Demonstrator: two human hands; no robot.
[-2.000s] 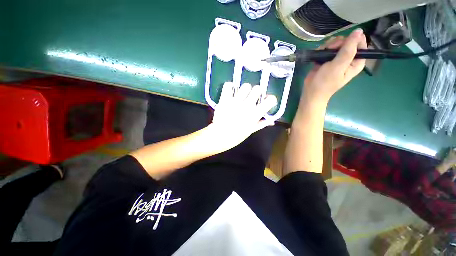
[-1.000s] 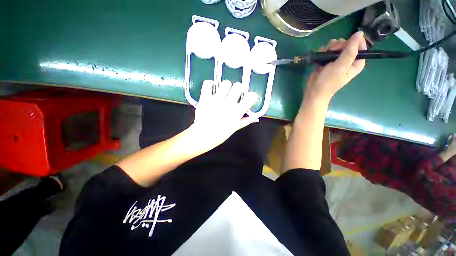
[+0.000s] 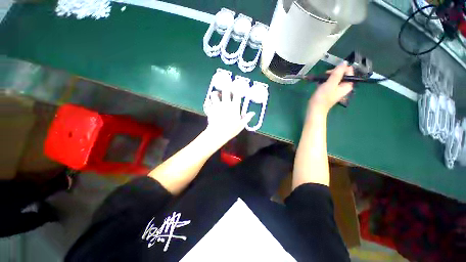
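Note:
Three white plastic housings [image 3: 259,94] lie side by side on the green bench, disc ends away from me. My left hand [image 3: 225,110] rests over the left and middle ones with fingers spread, hiding part of them; whether it grips them I cannot tell. My right hand [image 3: 334,89] holds the black soldering iron [image 3: 319,78] to the right of the housings. Its tip points left, near the hood's lower opening, and is off the housings.
The off-white fume hood [image 3: 301,41] stands behind. Stacked housings [image 3: 236,38] lie left of it, small white parts [image 3: 84,7] far left, more housings [image 3: 437,115] far right. The dark iron stand [image 3: 360,63] is behind my right hand. A red stool [image 3: 76,135] is below the bench.
The view now takes in more of the bench. The iron tip has moved away from the right housing's disc toward the hood. My left hand stays on the housings.

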